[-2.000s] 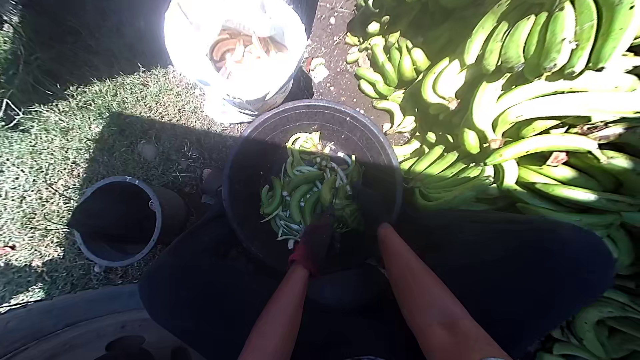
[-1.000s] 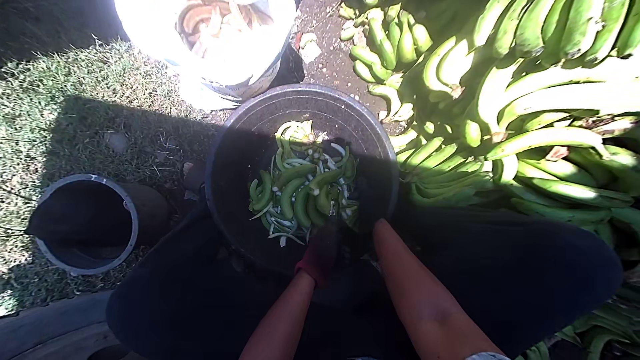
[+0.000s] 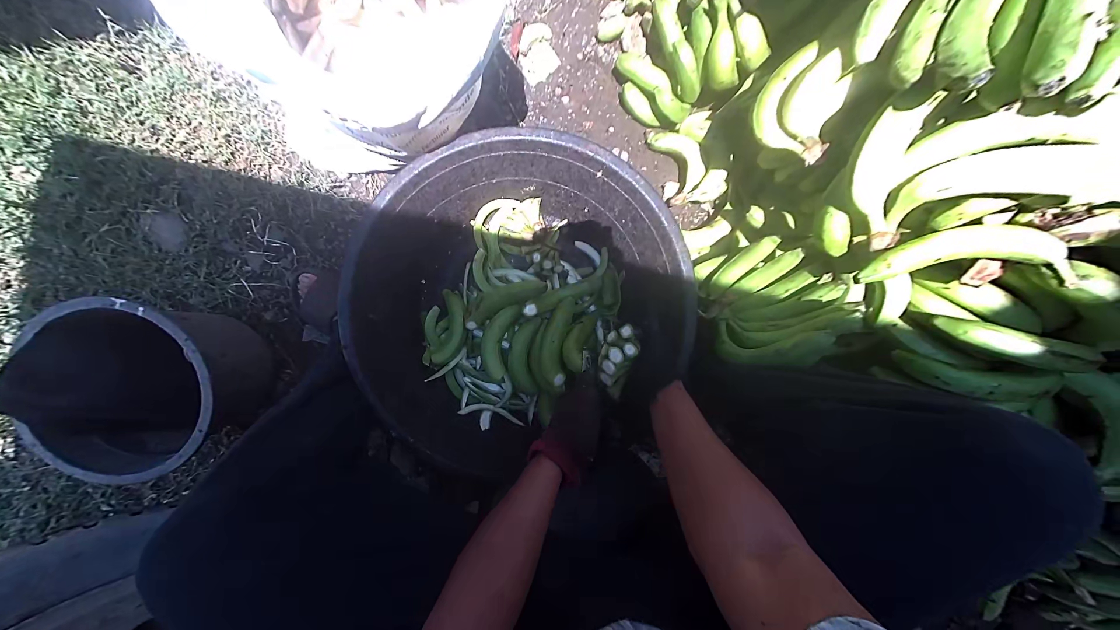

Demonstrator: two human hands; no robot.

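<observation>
A wide dark plastic tub [image 3: 525,150] sits between my knees, with green bananas [image 3: 512,337] and pale peel strips [image 3: 486,398] inside. My left hand [image 3: 573,420], in a dark glove with a red cuff, is low in the tub at the near edge of the bananas. Beside it on the right is my right hand [image 3: 652,359], in a dark glove and deep in shadow. Next to the right hand, between the two, lies a cluster of pale cut ends [image 3: 619,350]. The fingers of both hands are too dark to make out.
Piled green banana bunches [image 3: 962,254] cover the ground at the right. Behind the tub stands a white sack [image 3: 411,114] holding pale brownish matter. A dark bucket [image 3: 206,385] lies at the left on grass, near a curved grey rim [image 3: 79,560] at lower left.
A cluster of pale cut ends now shows beside my right hand, where the earlier frames show none plainly. Both hands stay low in the tub.
</observation>
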